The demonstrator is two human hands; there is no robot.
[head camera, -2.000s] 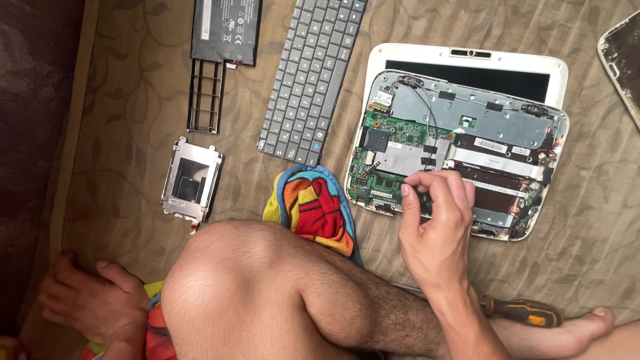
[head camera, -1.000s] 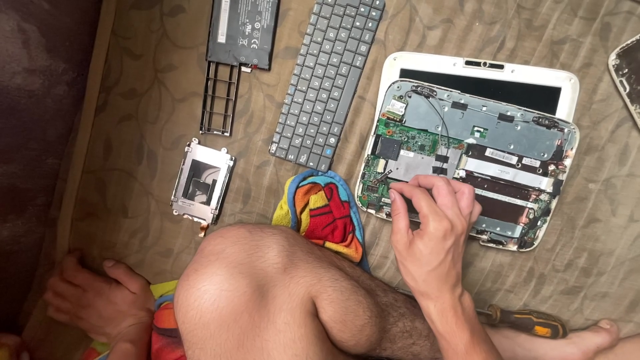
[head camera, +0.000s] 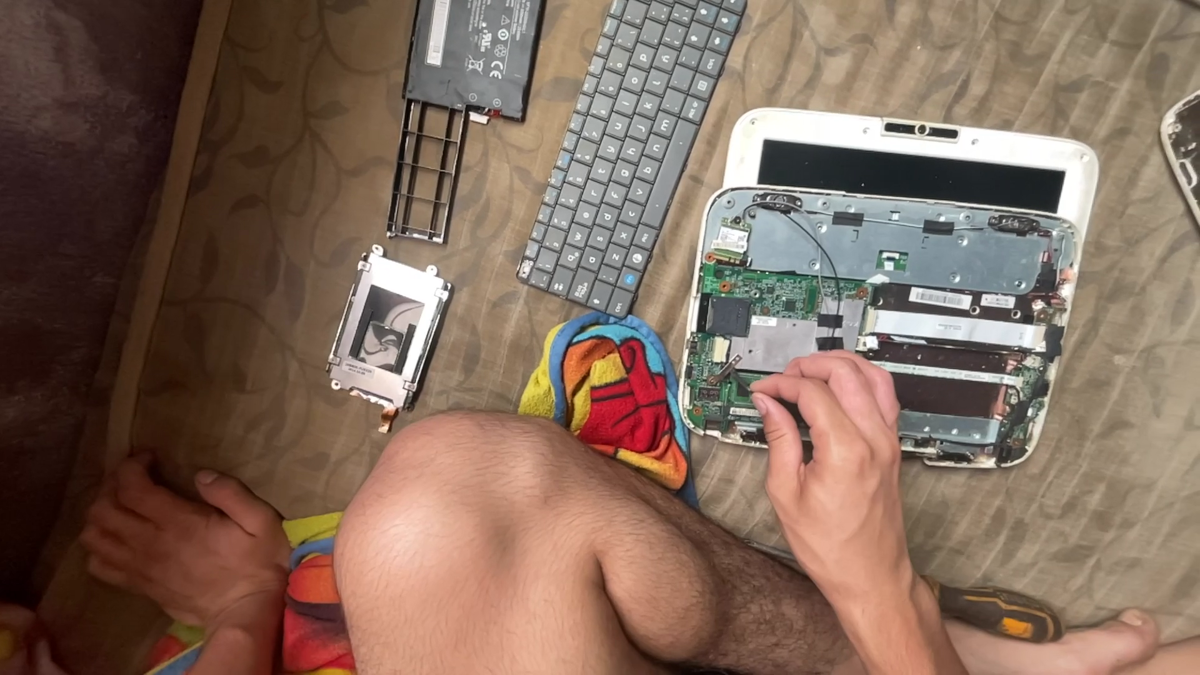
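My right hand point(head camera: 830, 431) is over the lower left of an opened netbook base point(head camera: 816, 234), thumb and index finger close together at the green circuit board point(head camera: 773, 291). A small metal strip point(head camera: 727, 367) lies beside the fingertips; whether they pinch anything is unclear. Behind the base, partly covered by it, is a white-framed screen point(head camera: 909, 173). My left hand point(head camera: 192, 548) rests at the lower left on the patterned cloth, thumb apart, with no object seen in it. A dark keyboard point(head camera: 628, 159) lies between the netbook and a black battery pack point(head camera: 473, 56).
A metal drive caddy point(head camera: 389, 328) lies near a black plastic frame point(head camera: 427, 173). A colourful cloth point(head camera: 619, 398) touches my bent knee point(head camera: 469, 506). A black-and-orange tool handle point(head camera: 1008, 614) lies behind my right forearm, near a foot. Part of a casing point(head camera: 1186, 150) shows at the right edge.
My right fingertips have moved left over the circuit board, and the metal strip now shows beside them. My left hand stays on the cloth. The view has shifted slightly.
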